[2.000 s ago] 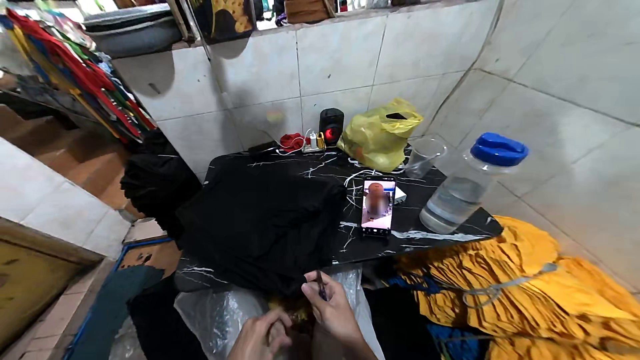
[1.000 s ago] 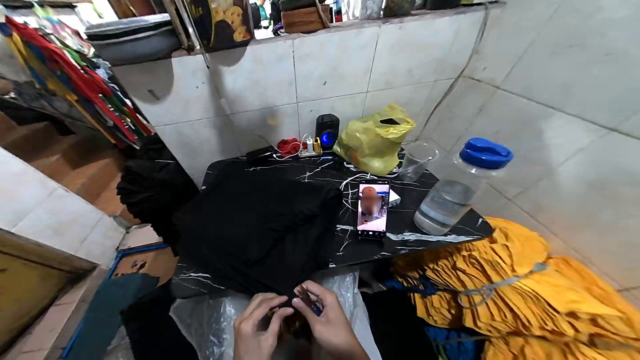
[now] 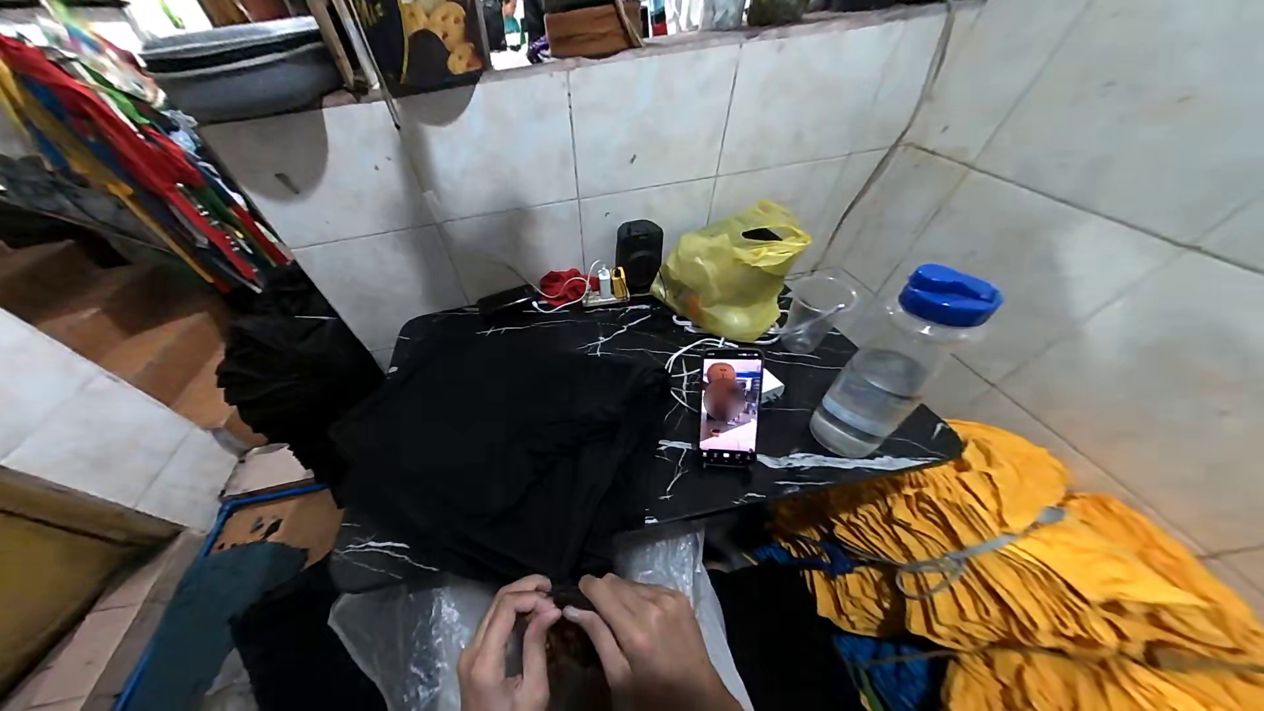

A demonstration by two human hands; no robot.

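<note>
Black cloth (image 3: 494,444) lies in a loose heap over the left part of a black marble-patterned table (image 3: 612,331) and hangs over its front edge. At that edge my left hand (image 3: 509,647) pinches dark material between thumb and fingertips. My right hand (image 3: 647,632) is close beside it, fingers bent onto the same dark material. Whether a small tool is between the fingers cannot be seen. Clear plastic sheeting (image 3: 415,632) lies beneath both hands. A lit smartphone (image 3: 731,410) leans upright on the table, to the right of the cloth.
A water bottle (image 3: 884,375) with a blue lid, a clear plastic cup (image 3: 818,311), a yellow plastic bag (image 3: 736,276), a black speaker (image 3: 639,254) and white cables stand or lie on the table. Tied yellow-orange fabric bundles (image 3: 1007,563) are at the right. Tiled walls border the table.
My hands have drawn together at the cloth's edge; two seconds ago they were lower and farther apart. The speaker's light, red and then blue earlier, does not show now.
</note>
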